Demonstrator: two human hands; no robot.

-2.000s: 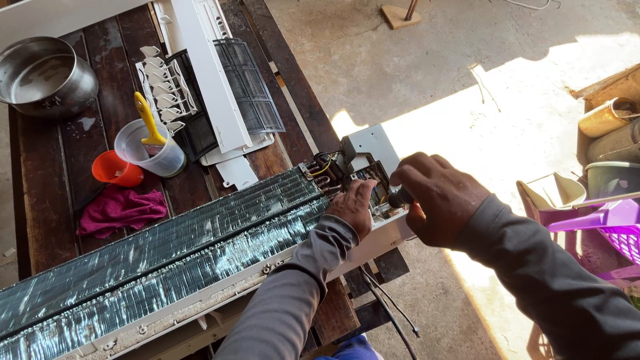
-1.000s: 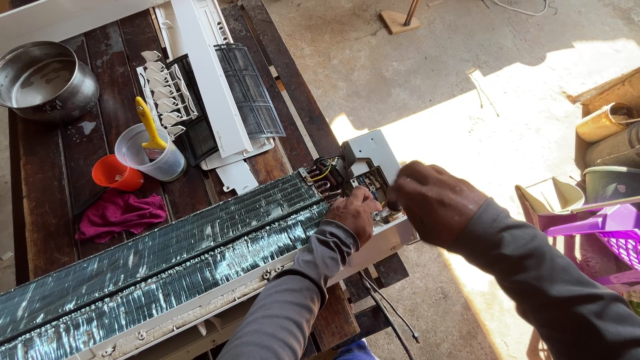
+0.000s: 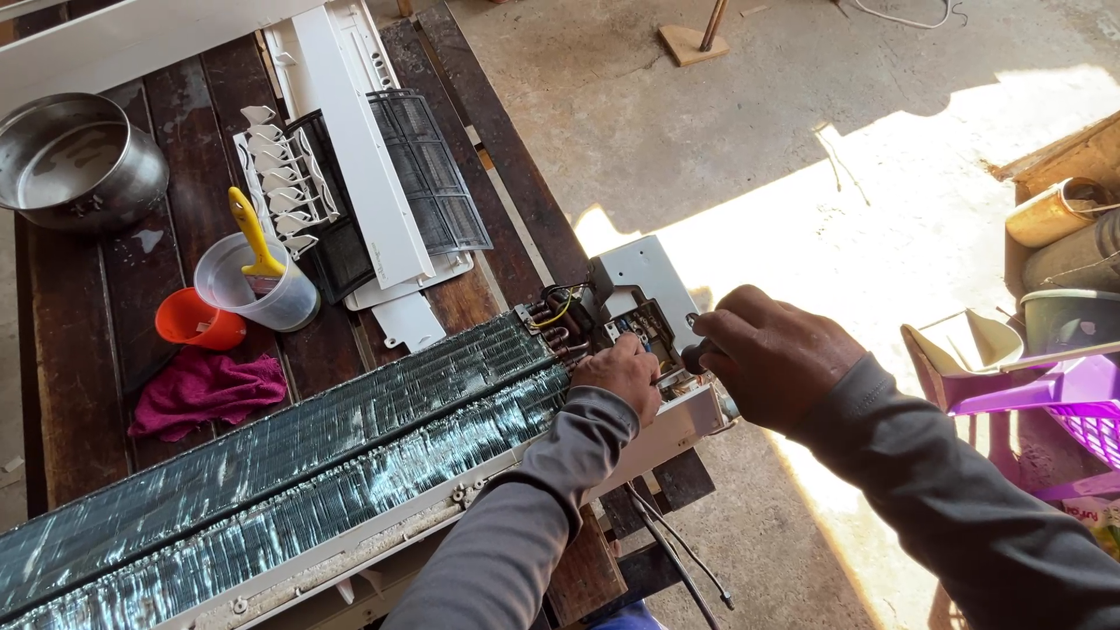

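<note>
An air conditioner's indoor unit lies on the wooden table, its finned coil exposed. At the unit's right end is an electrical compartment with wires, copper pipe bends and a raised metal cover plate. My left hand rests at the compartment's near left edge, fingers at the wiring; whether they grip anything is hidden. My right hand is closed around the dark handle of a tool, seemingly a screwdriver, which points left into the compartment. The tool's tip is hard to make out.
On the table are a steel pot, a plastic tub with a yellow-handled brush, an orange cup, a magenta cloth, a white front panel and mesh filters. Black cables hang below; buckets and purple plastic stand right.
My right hand has shifted slightly and turned at the compartment, still around the tool handle. My left hand remains at the compartment's edge, with its fingers slightly moved.
</note>
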